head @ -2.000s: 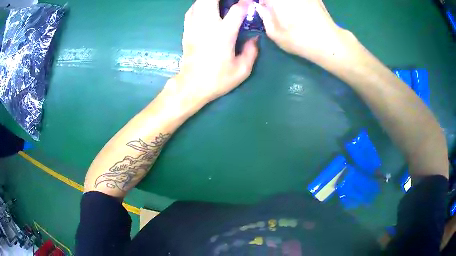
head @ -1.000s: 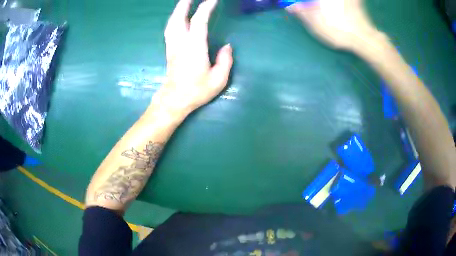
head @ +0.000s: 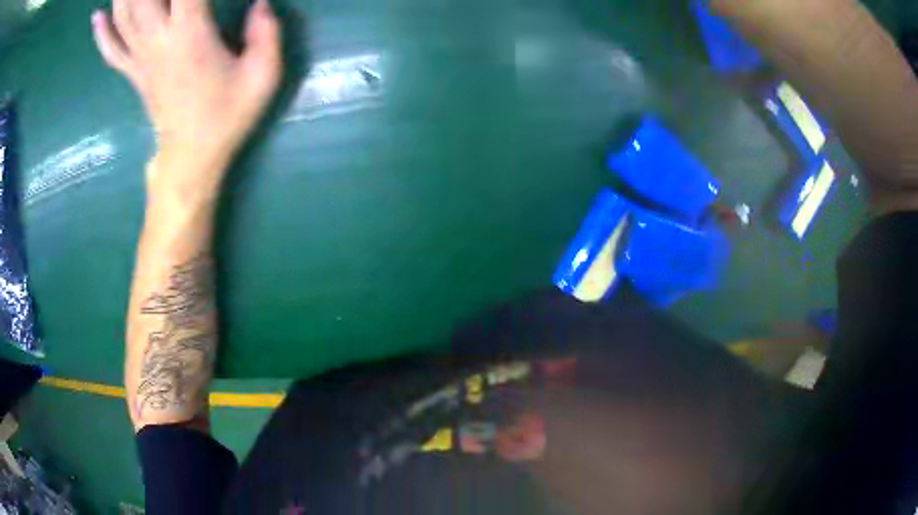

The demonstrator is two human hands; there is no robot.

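Observation:
My left hand [head: 196,75] rests on the green bench at the upper left, fingers spread, holding nothing; some fingertips are cut off by the top edge. My right hand is out of the picture; only the forearm shows at the upper right. Three blue battery packs [head: 672,264] lie close together right of the middle, one with a cream strip on its face. More blue packs with cream strips [head: 808,199] lie farther right, near my right forearm. A small white plug [head: 743,213] lies beside the group of three.
The green bench top [head: 403,221] shows bright reflections. A shiny plastic bag [head: 14,241] is cut off at the left edge. A yellow floor line [head: 247,399] runs below the bench edge. My dark shirt fills the bottom.
The view has shifted to the right. My hands have parted; my left hand lies open, and my right hand has gone out of view. The dark and blue item at the top is no longer visible.

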